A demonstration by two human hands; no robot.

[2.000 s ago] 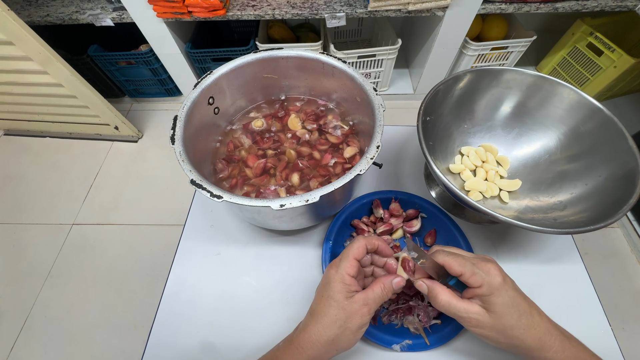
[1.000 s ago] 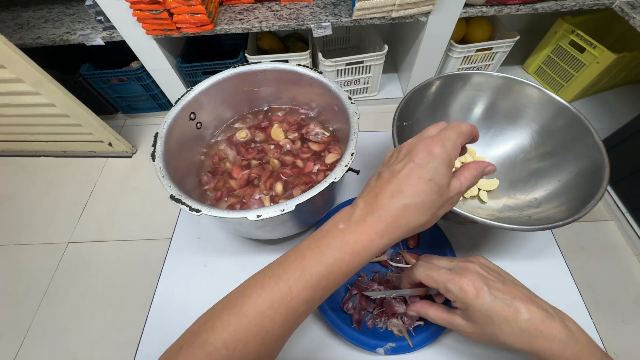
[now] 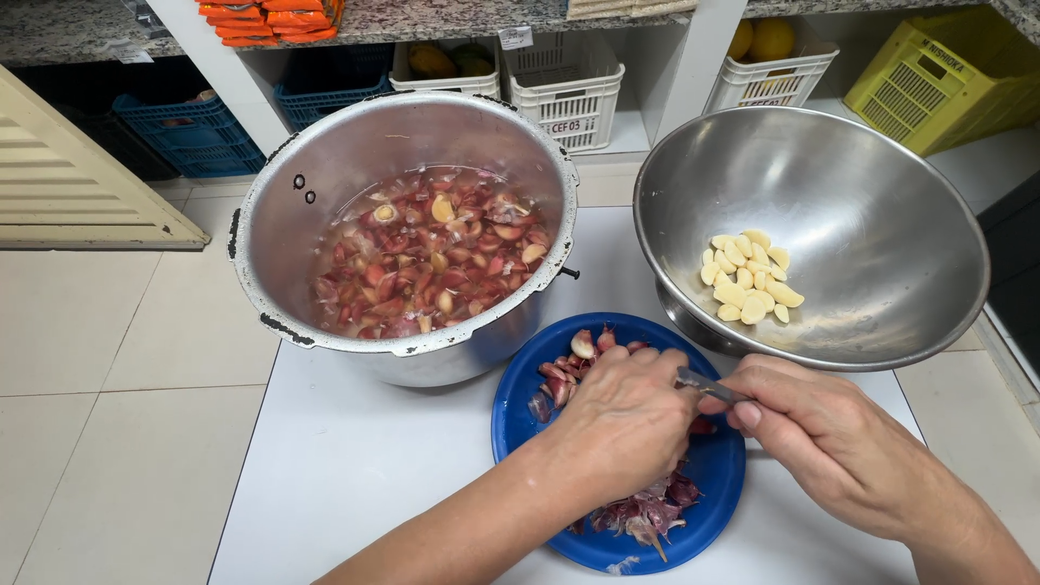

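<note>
My left hand (image 3: 630,410) reaches down over a blue plate (image 3: 512,439), its fingertips hidden among unpeeled reddish garlic cloves (image 3: 561,378); whether it holds one cannot be seen. My right hand (image 3: 812,431) grips a small knife (image 3: 708,383), whose blade points left beside the left hand's fingers. Purple garlic skins (image 3: 650,516) lie at the plate's near side. Left of the plate, a large worn aluminium pot (image 3: 447,361) holds unpeeled cloves (image 3: 422,260) in water. At the right, a wide steel bowl (image 3: 877,236) holds peeled pale cloves (image 3: 751,276).
All vessels stand on a white tabletop (image 3: 349,463). Behind it, under a granite shelf (image 3: 455,16), are a white crate (image 3: 569,97), blue crates (image 3: 191,134) and a yellow crate (image 3: 918,81). A louvred panel (image 3: 81,171) stands at the left over floor tiles.
My left hand has moved from over the steel bowl back down to the cloves on the plate. My right hand, with the knife, has lifted away from the skins.
</note>
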